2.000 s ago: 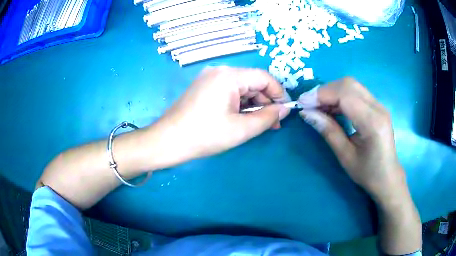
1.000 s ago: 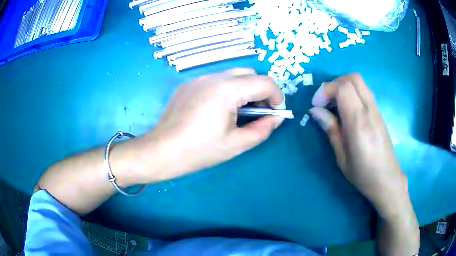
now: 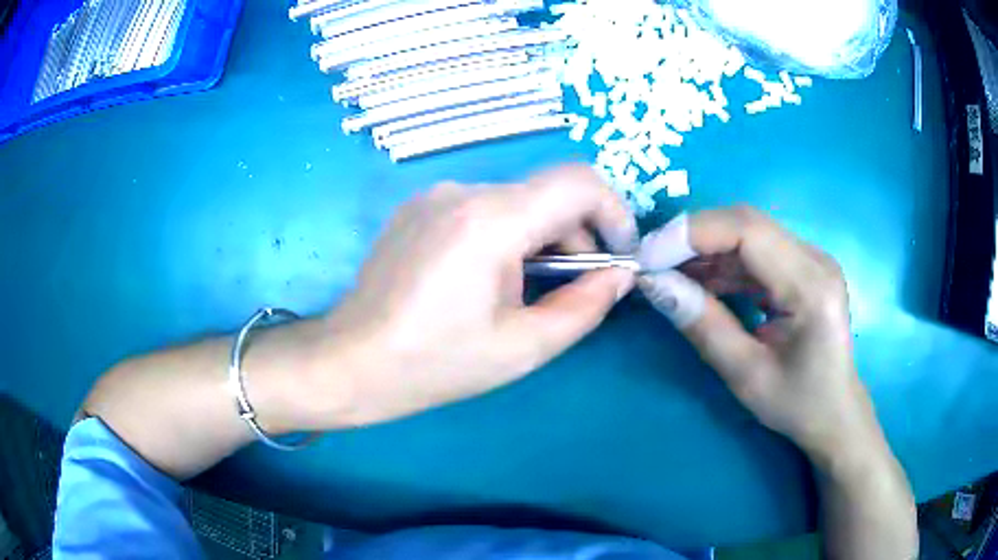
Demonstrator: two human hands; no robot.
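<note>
My left hand [image 3: 471,295] holds thin silver metal rods [image 3: 575,263] between thumb and fingers, their ends pointing right. My right hand [image 3: 766,317], with pale coverings on thumb and fingertip, pinches at the rod ends. Its fingertips meet those of my left hand, and any cap between them is hidden. A loose heap of small white plastic caps [image 3: 646,82] lies just beyond the hands. Rods in stacked rows [image 3: 438,71] lie left of the heap, against its edge.
A blue tray [image 3: 202,77] with a row of rods stands at the far left. A clear bag of white pieces [image 3: 821,33] lies behind the heap. A thin strip [image 3: 916,82] lies right of it, beside a black tray [image 3: 969,208] at the right edge.
One second ago my right hand was apart from the rods with a small cap at its fingertips. It has moved left and now meets the rod ends.
</note>
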